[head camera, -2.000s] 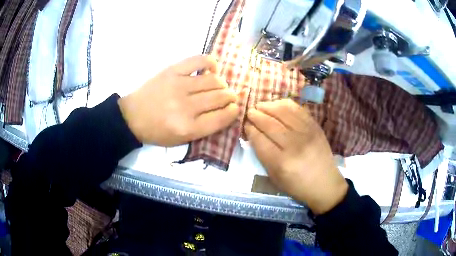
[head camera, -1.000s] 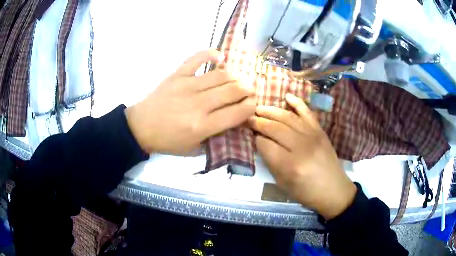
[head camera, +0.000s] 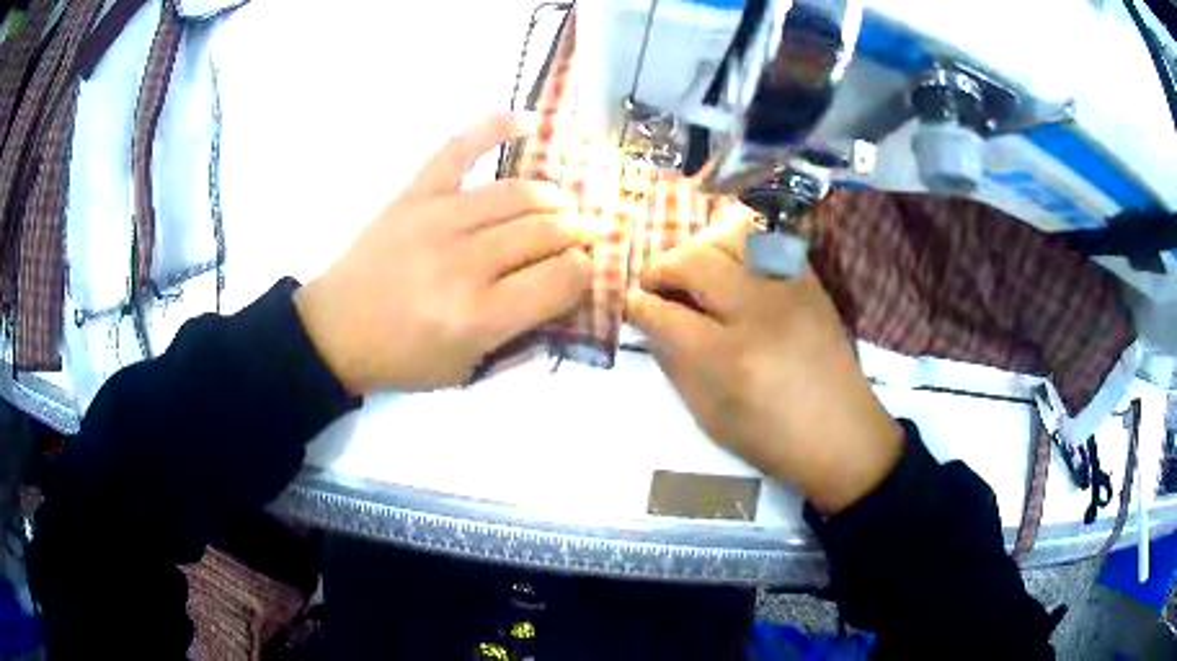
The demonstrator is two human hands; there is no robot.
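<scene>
A plaid strip [head camera: 602, 323] runs from under my left hand up past the needle area, its near end showing a pale edge. My left hand [head camera: 445, 265] lies flat on it with fingers spread a little. A wide plaid panel [head camera: 955, 284] lies right of the strip and passes under the sewing machine head [head camera: 697, 52]. My right hand [head camera: 762, 355] has its fingertips bunched at the panel's edge beside the strip; the fingertips look pinched on the cloth. The presser foot [head camera: 653, 140] stands in a bright glow just beyond my fingers. The needle point cannot be made out.
Narrow plaid strips [head camera: 45, 258] and pale-backed pieces [head camera: 181, 168] lie at the left. A ruler tape [head camera: 516, 542] follows the table's front edge. Small dark snips [head camera: 1095, 480] lie at the right edge beside hanging strips. Stacked plaid cloth [head camera: 239, 600] is below the table at lower left.
The strip's near end has moved away from me, toward the machine, and less of it shows. Both hands have moved slightly forward with the cloth. The camera view has also shifted.
</scene>
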